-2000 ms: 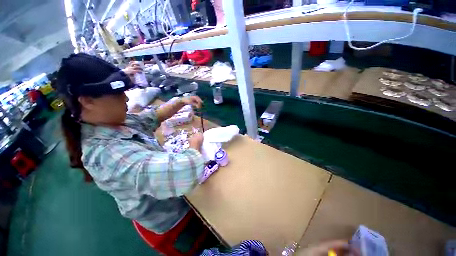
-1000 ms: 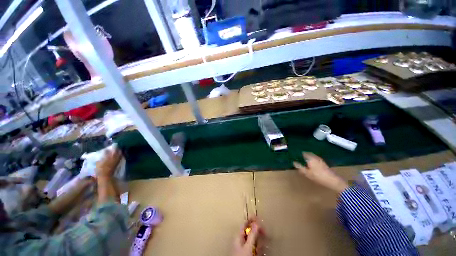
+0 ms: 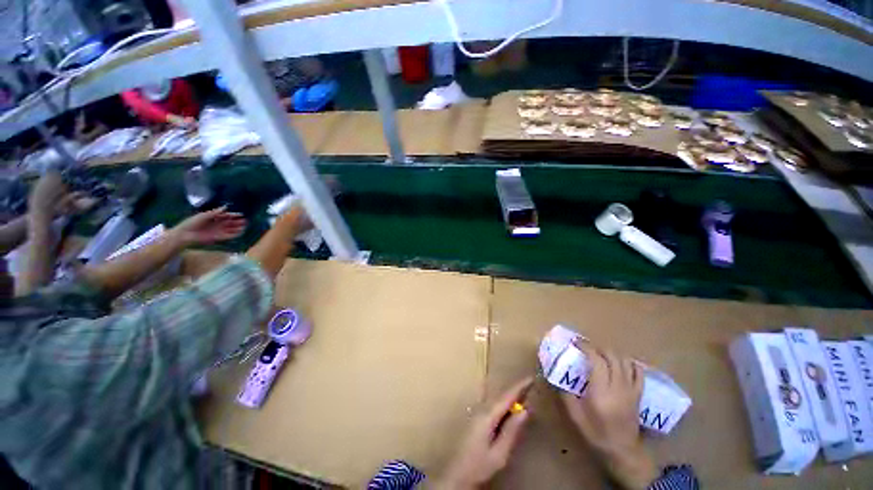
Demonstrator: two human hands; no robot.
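My right hand (image 3: 613,407) is shut on a white retail box (image 3: 662,400) printed "MINI FAN", which lies tilted on the cardboard-covered bench. The box's left end is raised a little and its flap looks open; the hand covers its middle. My left hand (image 3: 490,435) holds a small tool with a yellow handle (image 3: 518,408), its dark tip pointing up and right near the box's open end. Most of the handle is hidden in the fingers.
Several MINI FAN boxes (image 3: 777,402) stand at the right. A lilac fan (image 3: 263,373) lies at the left beside a coworker's plaid sleeve (image 3: 144,354). On the green belt (image 3: 565,254) are an open box (image 3: 517,203), a white fan (image 3: 646,245) and a lilac fan (image 3: 720,237). A white post rises at centre left.
My right hand has come back from reaching toward the belt and now holds a box on the bench. My left hand still holds the yellow-handled tool. The coworker's arm now reaches toward the belt.
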